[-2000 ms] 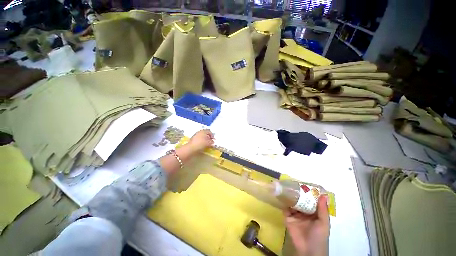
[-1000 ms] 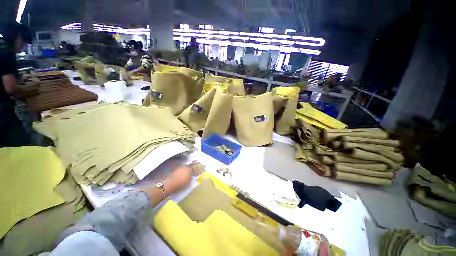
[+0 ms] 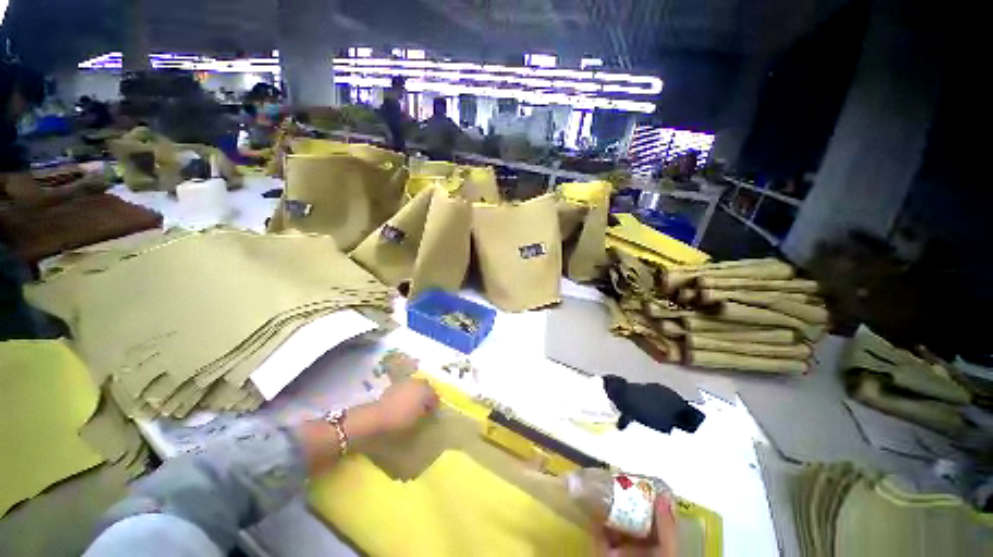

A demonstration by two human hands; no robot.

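Note:
My left hand (image 3: 405, 407) is over the left end of the yellow bar with the black strip (image 3: 525, 437), fingers together; whether it holds a small piece cannot be seen. My right hand (image 3: 660, 535), cut off by the bottom edge, is shut on the clear glue bottle (image 3: 632, 505), its nozzle end pointing left. The khaki bag panel (image 3: 446, 435) lies below the bar, with the yellow lining piece (image 3: 452, 506) over its near part. Small metal pieces (image 3: 394, 366) lie loose beyond my left hand.
The blue parts bin (image 3: 449, 321) holds metal pieces. Part-made bags (image 3: 517, 256) stand behind it. A black cloth (image 3: 651, 403) and folded bag bodies (image 3: 740, 316) lie right. Panel stacks flank both sides, the left (image 3: 218, 294) bearing a white sheet (image 3: 310, 350). People are in the background.
The view has tilted up, then shifted slightly. My left hand moved off the bar to the loose metal pieces and is now back by the bar's left end. My right hand still holds the bottle.

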